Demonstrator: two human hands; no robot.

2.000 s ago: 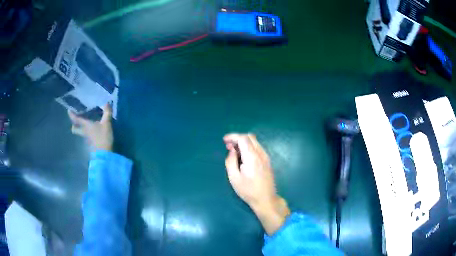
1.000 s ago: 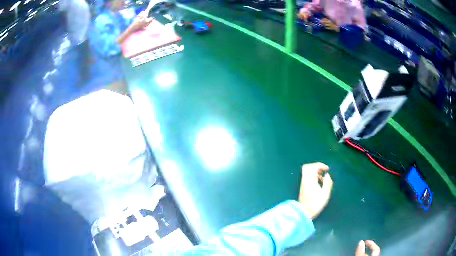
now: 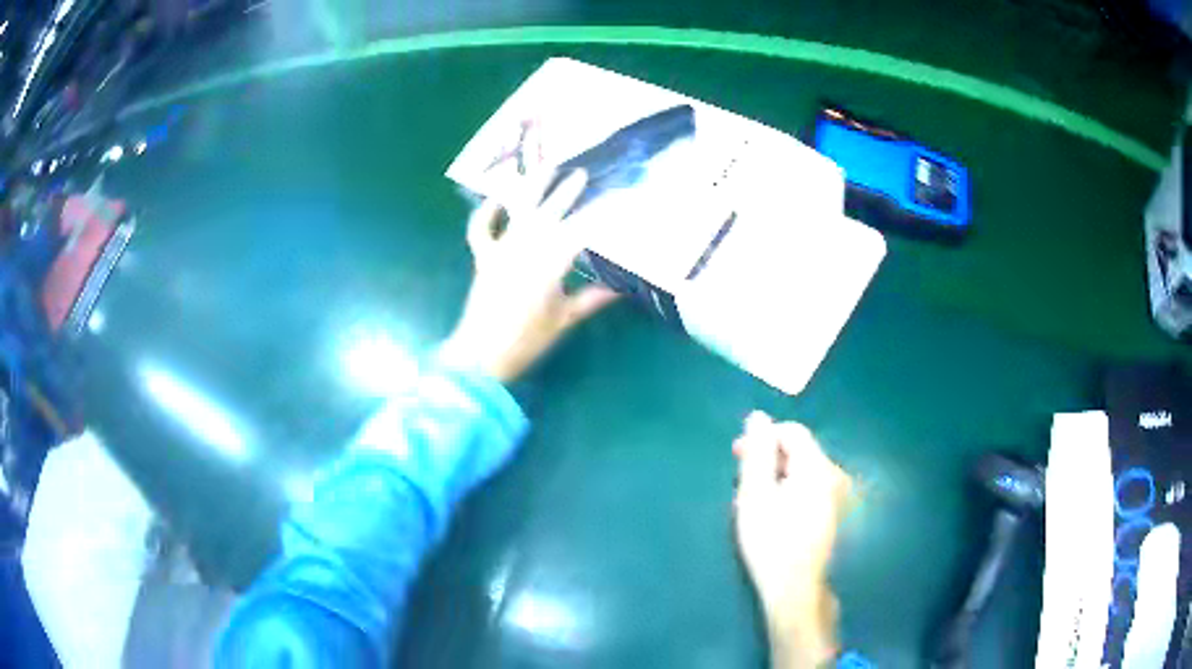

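A white and black retail box point(image 3: 771, 294) lies tilted above the middle of the green bench, with a white flap open at its right end and a dark product picture on top. My left hand point(image 3: 529, 268) grips its lower left side, fingers on the printed face and thumb below. My right hand point(image 3: 791, 490) is below the box, not touching it, with fingers curled and nothing seen in it. A blue and black battery tester point(image 3: 902, 177) lies just behind the box at the right; its leads are mostly hidden.
A black barcode scanner point(image 3: 993, 536) lies at the lower right beside flat box blanks point(image 3: 1078, 536). Part of another box point(image 3: 1170, 242) shows at the right edge. A white bagged shape point(image 3: 85, 549) is at the lower left. A red and white item point(image 3: 85, 261) is at the far left.
The view has turned back from the left side of the bench. My left hand is now on the box, which stood untouched one second ago. My right hand is now more fully in view.
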